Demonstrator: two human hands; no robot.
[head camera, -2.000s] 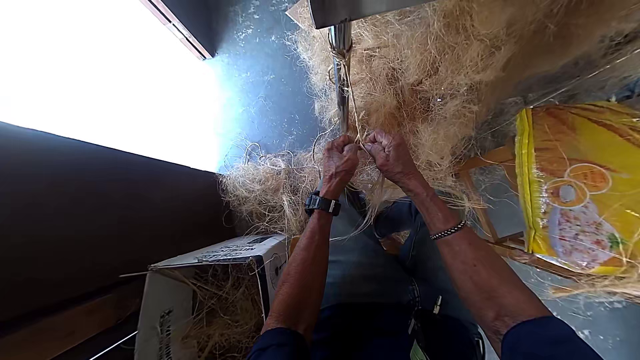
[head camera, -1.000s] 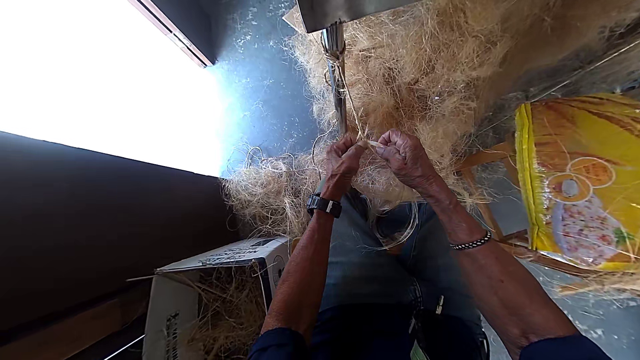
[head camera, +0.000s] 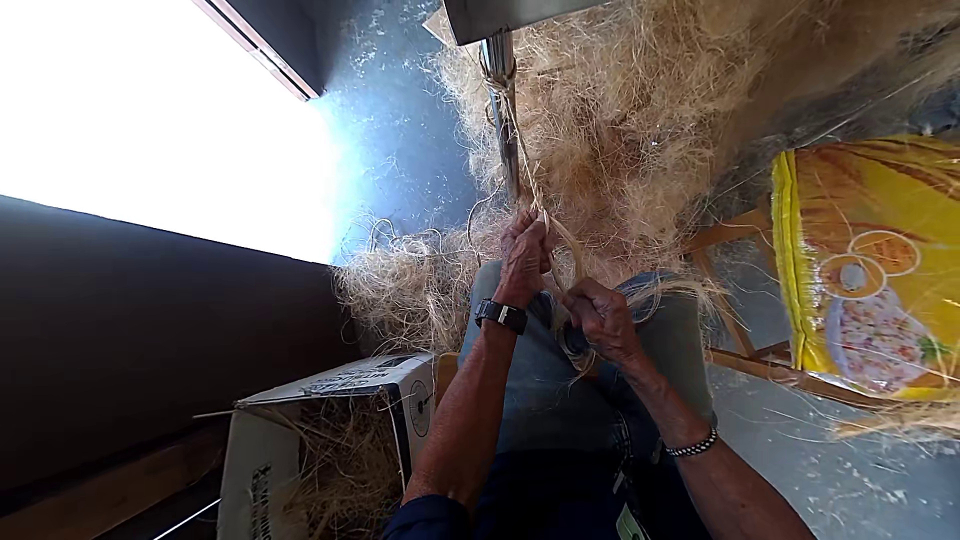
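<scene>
My left hand (head camera: 527, 244) is closed on the near end of a thin fiber cord (head camera: 525, 154), which runs up to loops tied around a metal pole (head camera: 508, 135). Below and to the right, above my thighs, my right hand (head camera: 602, 316) grips a strand of pale plant fiber (head camera: 574, 251) that curves down from my left fingers. Loose ends of fiber stick out to the right of my right hand, over my knee. How the strands join under my left fingers is hidden.
Heaps of loose tan fiber (head camera: 630, 127) cover the floor ahead. A cardboard box (head camera: 259, 450) holding fiber stands at lower left. At right, a yellow printed sack (head camera: 885, 262) rests over a wooden frame (head camera: 731, 300). A flat metal plate (head camera: 517, 16) tops the pole; a dark wall (head camera: 165, 322) stands at left.
My right hand has moved away from my left, down and to the right, with a fiber strand now stretched in a curve between them. My left hand stays at the cord's end.
</scene>
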